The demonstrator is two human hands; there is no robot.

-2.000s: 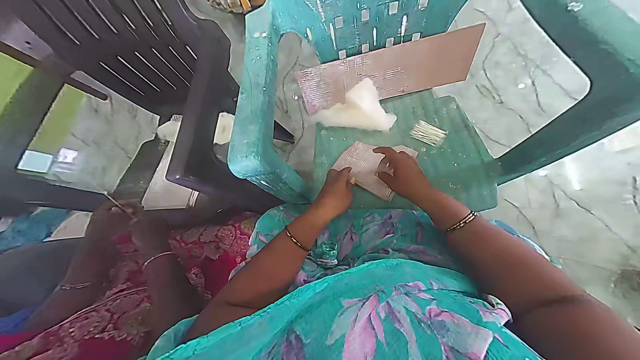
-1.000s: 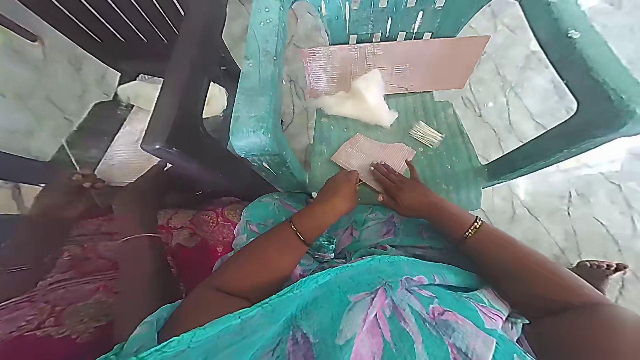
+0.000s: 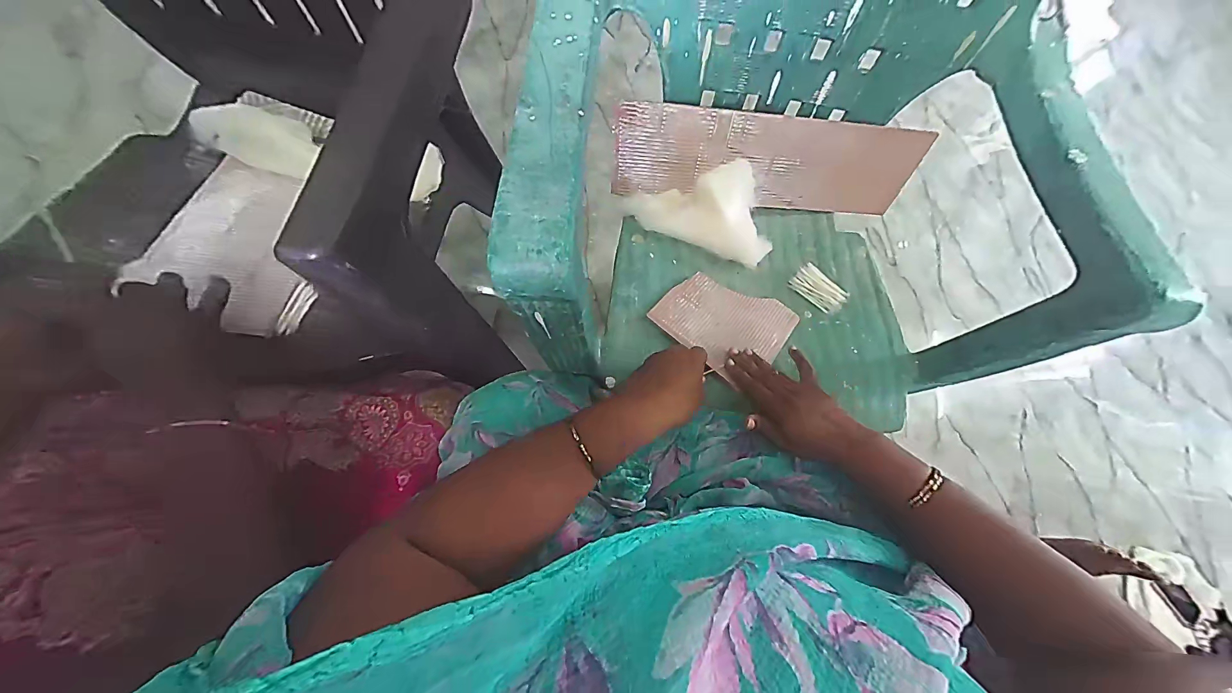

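Observation:
A small piece of pinkish corrugated cardboard (image 3: 727, 316) lies on the seat of a green plastic chair (image 3: 871, 361). My right hand (image 3: 794, 399) rests on its lower edge with the fingers spread. Just left of it, my left hand (image 3: 674, 383) is closed at the cardboard's near corner, with a thin bit of something showing at the fingertips; what it is cannot be told. Beyond the piece lies a tuft of white cotton wool (image 3: 717, 217), and to its right a small bundle of thin whitish sticks (image 3: 818, 288).
A larger pink cardboard strip (image 3: 828, 164) lies at the back of the seat. To the left is a dark plastic chair (image 3: 356, 192) bearing corrugated sheet (image 3: 231, 231) and cotton (image 3: 260, 140). Another person's blurred hands (image 3: 164, 327) are beside it.
The small cardboard, held between both my hands two seconds ago, now lies flatter on the seat under my right hand. The view has shifted.

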